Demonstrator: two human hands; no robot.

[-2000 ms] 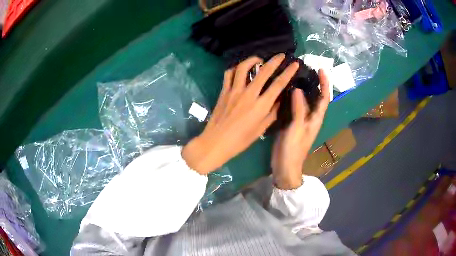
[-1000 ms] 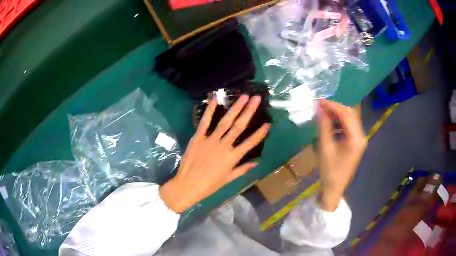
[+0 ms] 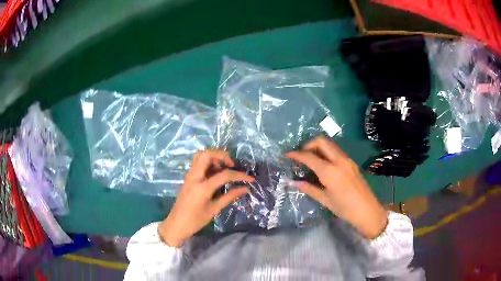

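A clear plastic bag (image 3: 285,110) with a small white label lies in front of me, its near end between my hands. Dark contents show through its near part; I cannot tell exactly what they are. My left hand (image 3: 211,189) is at the bag's left side, fingers bent and apart. My right hand (image 3: 335,184) is at its right side, thumb and fingers apart. Whether either hand grips the film is unclear. A second clear bag (image 3: 154,140) lies flat to the left. A pile of black straps (image 3: 398,123) with shiny metallic ends lies to the right.
A bag with pale purple contents (image 3: 41,159) lies at the far left beside red trays (image 3: 22,203). A crumpled clear bag (image 3: 472,88) and a white paper piece (image 3: 454,140) are at the far right. A brown-edged box (image 3: 360,19) stands at the back right. The conveyor (image 3: 165,33) runs behind.
The view has swung left. Both hands have left the black strap pile and moved to the labelled clear bag. The strap pile now lies untouched at the right.
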